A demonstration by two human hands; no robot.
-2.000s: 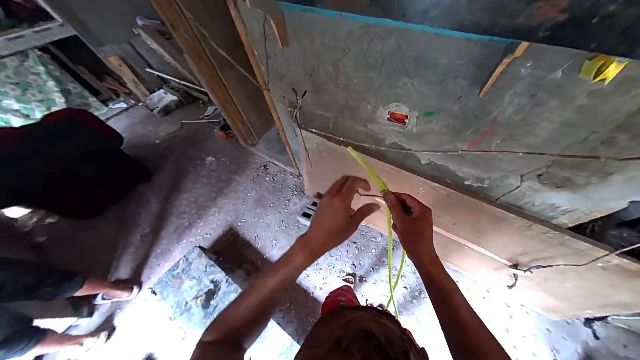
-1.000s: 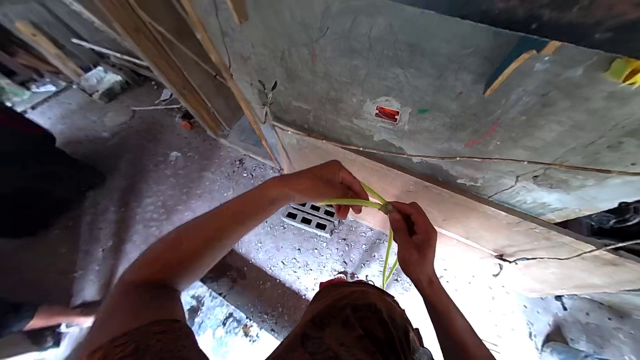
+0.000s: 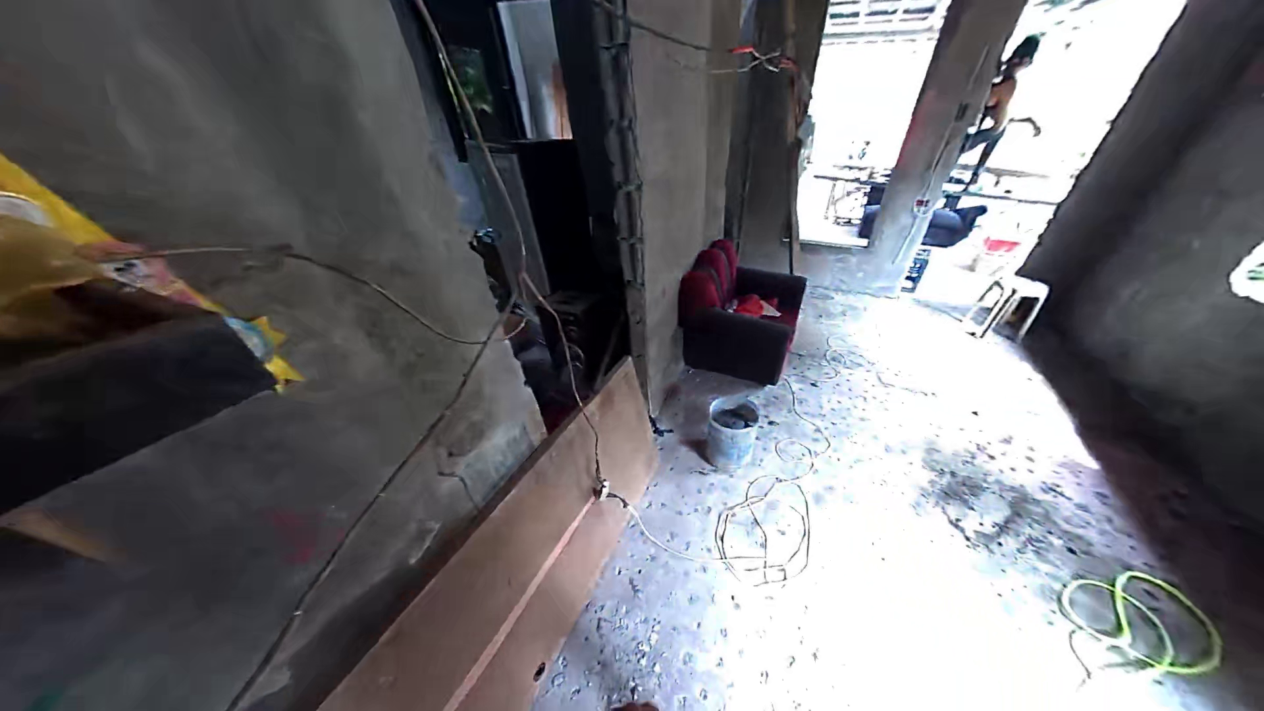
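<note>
Neither my left hand nor my right hand can be made out; a small brown patch at the bottom edge is too cut off to identify. A yellow-green cord or hose (image 3: 1136, 632) lies looped on the floor at the lower right. Nearer the middle, a thin pale cable (image 3: 760, 563) lies in loose coils and runs to a connector (image 3: 602, 489) at a long wooden board (image 3: 513, 592). That board leans along the foot of the grey wall. Dark wires hang down the wall (image 3: 395, 474) and over the board.
A bucket (image 3: 732, 434) with dark contents stands before a red and black armchair (image 3: 741, 326). Farther off are a white plastic stool (image 3: 1012, 296) and a person (image 3: 995, 109) outside the opening. A dark ledge (image 3: 128, 395) with yellow packaging (image 3: 59, 207) juts in at left.
The view has swung far round toward the bright opening. Both hands, earlier holding a yellow-green strip, have left the picture.
</note>
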